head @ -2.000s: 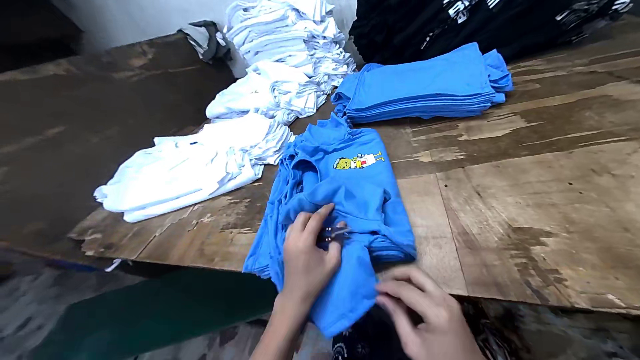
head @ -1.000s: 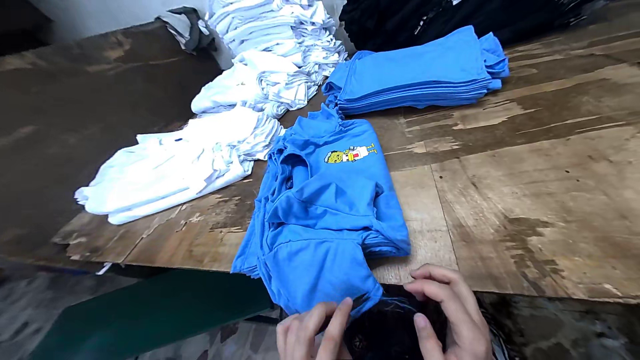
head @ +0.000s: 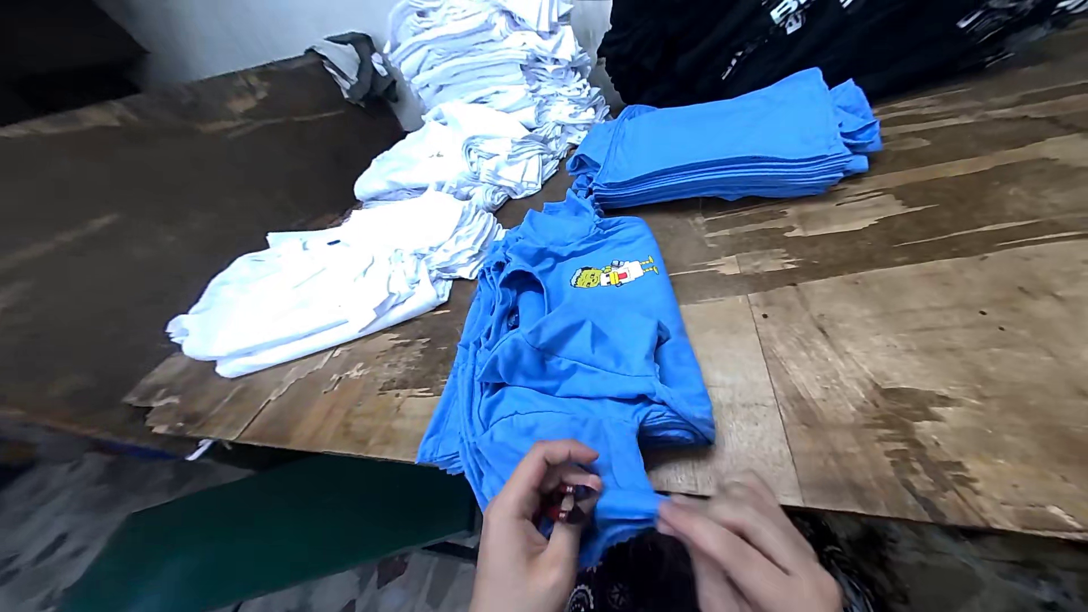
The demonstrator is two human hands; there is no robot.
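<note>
A pile of blue T-shirts [head: 586, 340] lies at the table's front edge, the top one bearing a small cartoon print. Part of a blue shirt, seemingly a sleeve, hangs over the edge between my hands. My left hand [head: 544, 518] is curled around a small dark and red tool, perhaps thread snips, its tip by the blue cloth. With thumb and fingers my right hand [head: 748, 544] pinches the edge of that cloth; it is slightly blurred. Below the cloth, dark patterned fabric [head: 637, 578] shows between my wrists.
Folded blue shirts [head: 722, 144] are stacked behind the pile. White garments [head: 323, 289] lie to the left, with a tall white stack [head: 501, 68] farther back. Black printed garments [head: 807, 42] stand at the back right. The worn wooden table [head: 935, 340] has a chipped front edge.
One second ago both hands were at the lower end of the blue cloth, with no tool visible. Now my left hand is higher on the cloth, with the small tool showing in it.
</note>
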